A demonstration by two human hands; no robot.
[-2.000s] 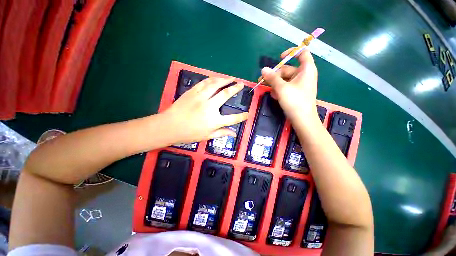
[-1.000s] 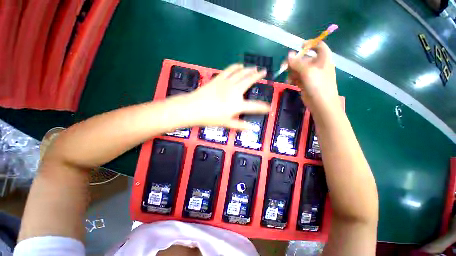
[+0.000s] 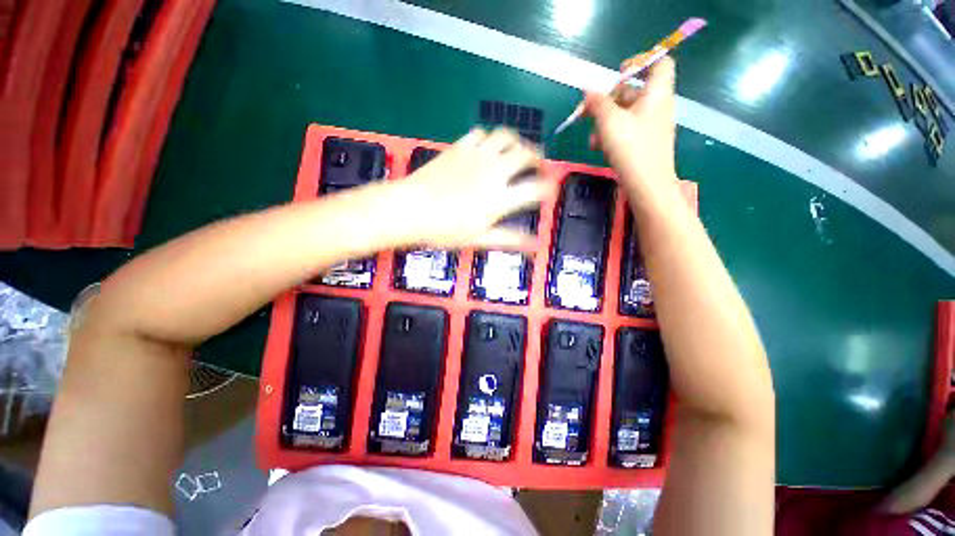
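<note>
The red-orange foam tray (image 3: pixel 274 366) holds two rows of black open-backed phones (image 3: pixel 406 366). My left hand (image 3: pixel 476 188) is blurred over the far row's middle phones; whether its fingers hold anything cannot be told. My right hand (image 3: pixel 637 120) holds the thin pick-up tool (image 3: pixel 635 68) like a pen, orange body and pink end up. The tool's fine tip is just beyond the tray's far edge, right of the small black adhesive pads (image 3: pixel 510 113), which lie in a grid on the green bench. My hands and right forearm hide parts of the far row.
Stacked red-orange trays (image 3: pixel 79 126) stand at the left. A pale line (image 3: pixel 471 47) crosses the green bench (image 3: pixel 346 79). Small yellow-and-black pieces (image 3: pixel 909 96) lie at the far right. Another person's arm (image 3: pixel 922 484) and a red tray edge (image 3: pixel 944 377) show at the right. Clear plastic (image 3: pixel 31 335) is at the left.
The tray and phones sit further left in view. The right hand with the tool has moved off the far row to beyond the tray's edge. The black pad grid is now more exposed.
</note>
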